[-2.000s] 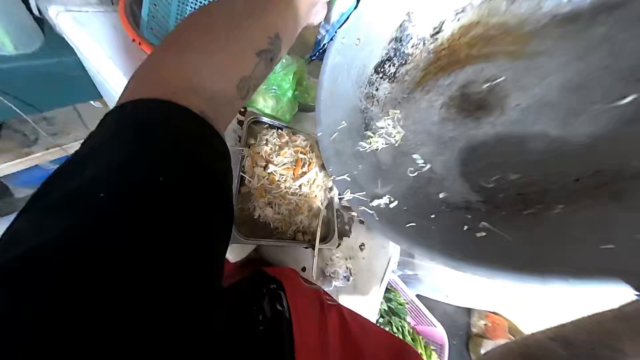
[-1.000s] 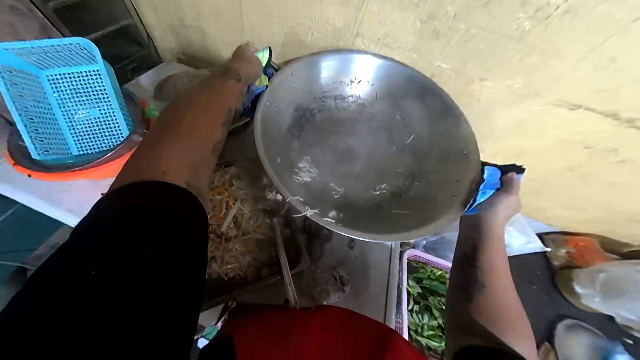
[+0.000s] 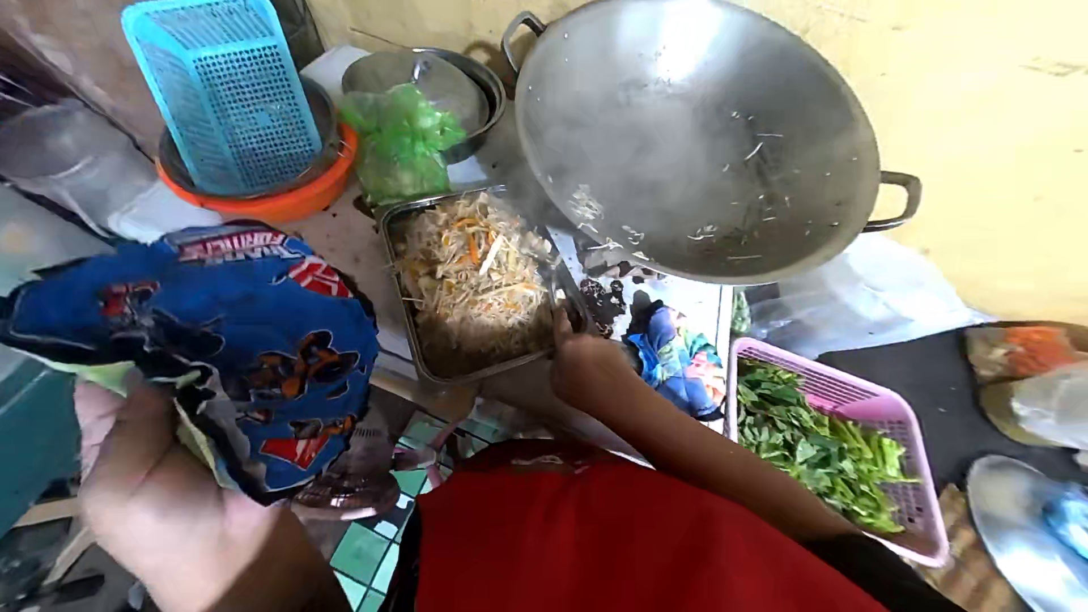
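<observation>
My left hand (image 3: 170, 476), at the lower left, grips a blue printed cloth potholder (image 3: 280, 340). At the right edge of a rectangular metal tray (image 3: 442, 378) is my right hand (image 3: 586, 365), its fingers around what looks like a utensil handle, partly hidden. Shredded vegetables with orange strips (image 3: 476, 280) fill the tray. The large metal wok (image 3: 680, 144) rests upper right with both handles free, steam over it and scraps stuck inside. A second colorful cloth (image 3: 680, 357) lies crumpled just right of my right hand.
A blue plastic basket (image 3: 246, 110) sits in an orange basin (image 3: 297, 204) at upper left, near a green plastic bag (image 3: 404, 140) and a lidded pot (image 3: 467, 93). A pink basket (image 3: 918, 510) of leafy greens stands right. A yellow wall (image 3: 977, 110) runs behind.
Both hands have let go of the wok, which now rests by the wall. My left hand has come back to the lower left with a cloth; my right hand has moved left to the tray.
</observation>
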